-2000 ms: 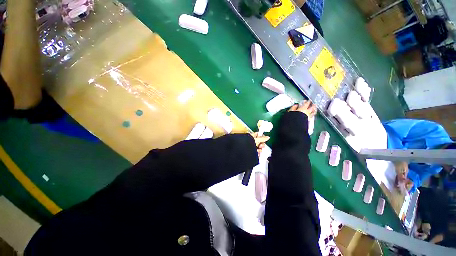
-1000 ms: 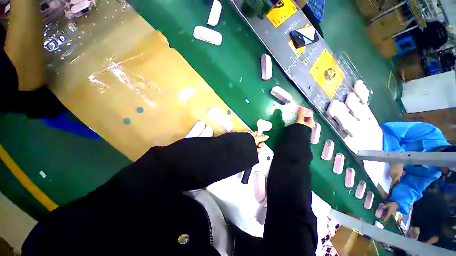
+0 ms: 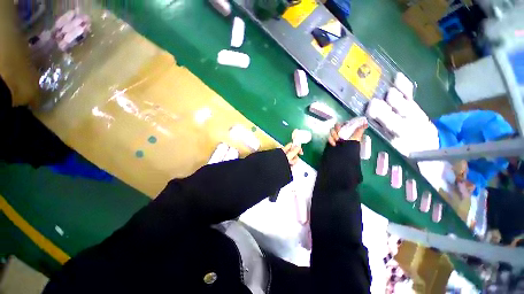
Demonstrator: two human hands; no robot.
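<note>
My left hand (image 3: 293, 153) is closed around a brush or dauber with a lumpy cream head (image 3: 301, 136); its dark handle end (image 3: 274, 196) shows below the sleeve. My right hand (image 3: 348, 133), over the green conveyor belt (image 3: 270, 106), grips a pale pink-white housing (image 3: 352, 127), held tilted between the fingers. The brush head is left of this housing, not touching it. Another housing (image 3: 322, 111) lies on the belt just beyond my right hand, with a bright blurred patch beside it. Fingers are small and partly blurred.
Housings (image 3: 396, 176) line the belt to the right. Others (image 3: 223, 153) lie on the tan cover (image 3: 166, 115). A white sheet (image 3: 276, 229) lies under my arms. A grey ledge (image 3: 322, 63) holds grouped housings (image 3: 396, 103). A blue-sleeved person (image 3: 474, 135) is at right.
My right hand now shows a housing tilted in its fingers. Belt housings beyond it have shifted down the picture. The left hand still holds the brush. The view has shifted slightly.
</note>
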